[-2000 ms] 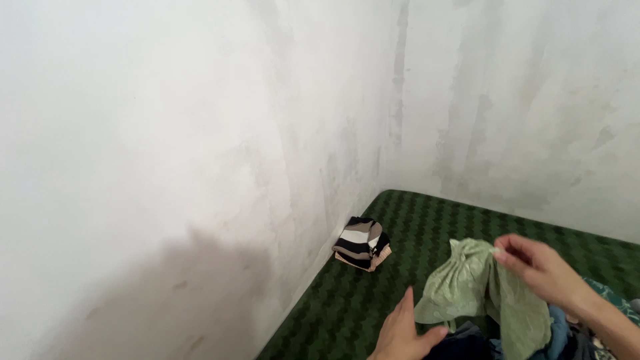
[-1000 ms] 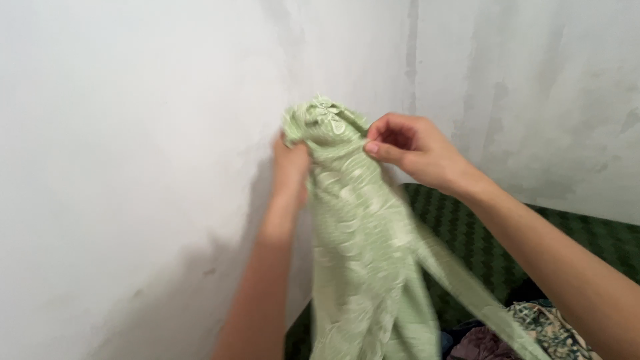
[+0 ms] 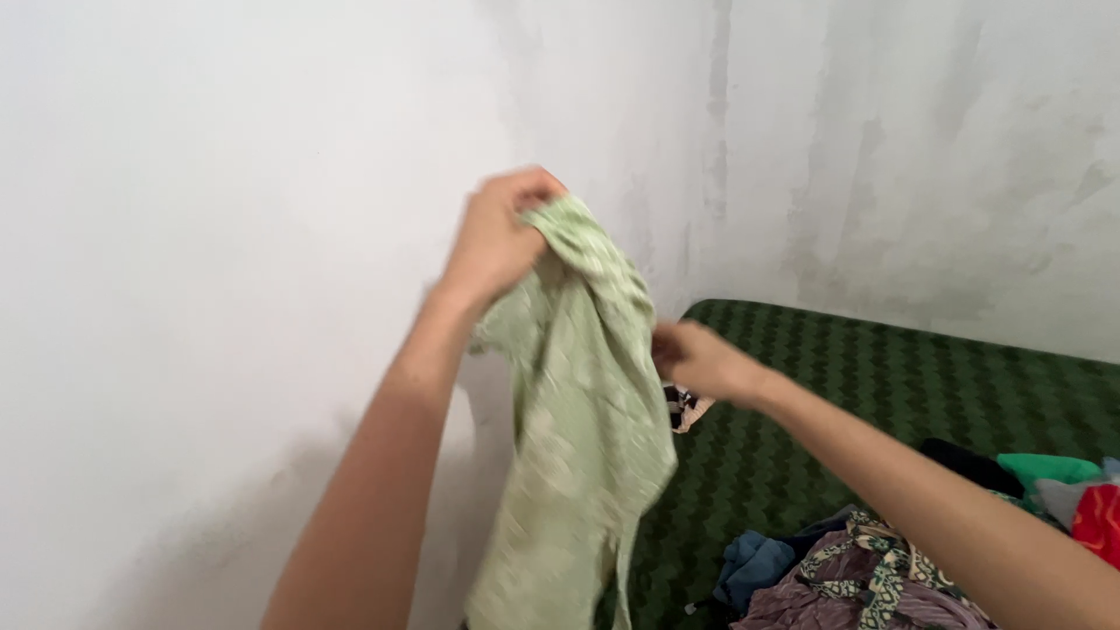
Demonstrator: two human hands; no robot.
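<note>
A light green patterned garment (image 3: 577,376) hangs in the air in front of me, its lower end running past the bottom of the view. My left hand (image 3: 507,232) grips its top edge, with the fingers curled around the fabric. At the garment's right edge is my right hand (image 3: 700,359), somewhat lower and blurred; its fingertips are partly hidden by the cloth, so its hold cannot be made out.
A dark green patterned mattress (image 3: 840,367) lies against the stained walls. A striped folded cloth (image 3: 687,407) shows partly behind the garment. Heaped at lower right are a mauve cloth (image 3: 831,582), a blue cloth (image 3: 752,564), a red cloth (image 3: 1098,521) and a green cloth (image 3: 1046,468).
The green garment has been lifted from low over the mattress and now hangs from my left hand. Since a second ago, my right hand has moved from near its top down along its right side.
</note>
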